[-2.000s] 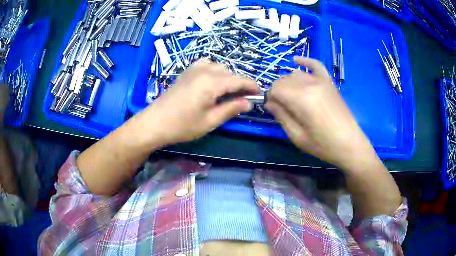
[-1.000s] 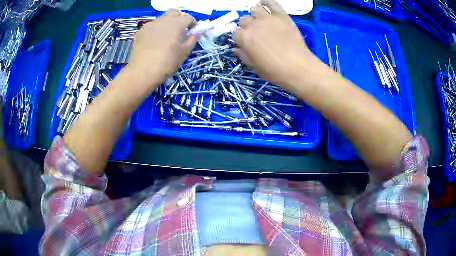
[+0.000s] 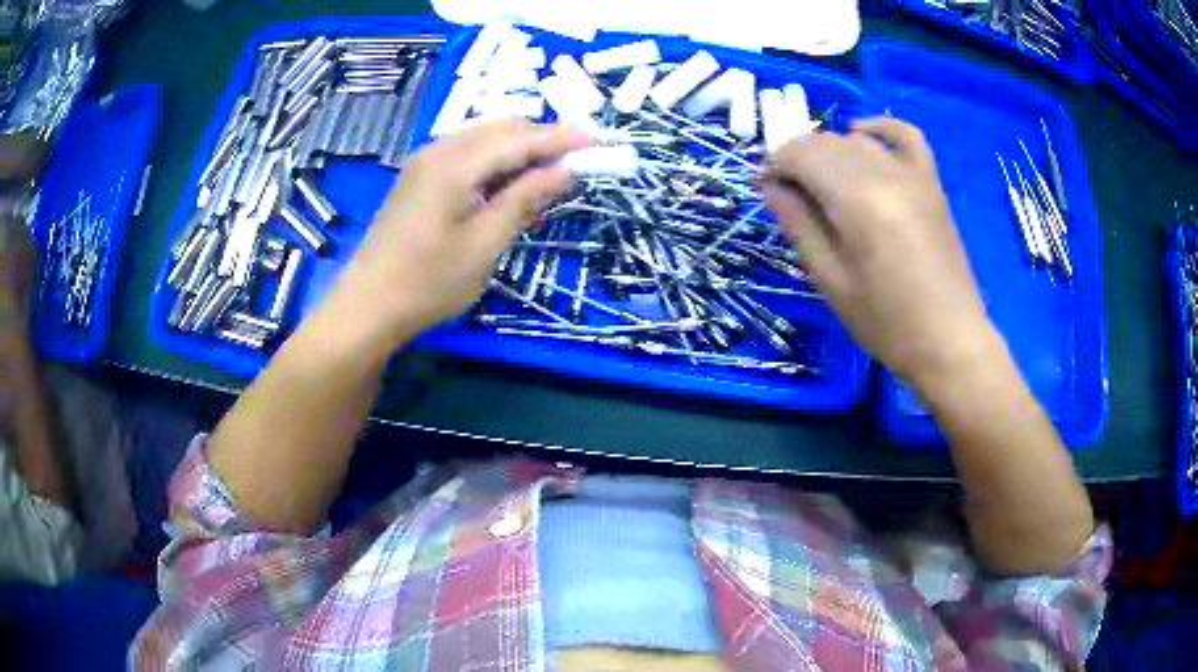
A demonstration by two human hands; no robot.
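Observation:
My left hand (image 3: pixel 460 217) is over the left part of the blue centre tray (image 3: pixel 644 374), its thumb and fingertips closed on a white plastic sleeve (image 3: pixel 602 160). My right hand (image 3: pixel 874 236) is over the tray's right side with bent fingers; its fingertips are by the rods and white pieces, and whether it holds anything cannot be told. A tangled heap of piston rod assemblies (image 3: pixel 657 250) lies in the centre tray. More white sleeves lie along its far side.
The left tray (image 3: pixel 217 344) holds metal tubes (image 3: pixel 361 127). The right tray (image 3: pixel 972 381) holds several assembled units (image 3: pixel 1038 217). A white plastic lid (image 3: pixel 657 19) lies beyond the centre tray. Neighbouring trays and part of another person are at the left edge.
Both hands have moved back from the far side of the centre tray toward me and apart. My left hand now has a single white sleeve; the other white pieces lie uncovered.

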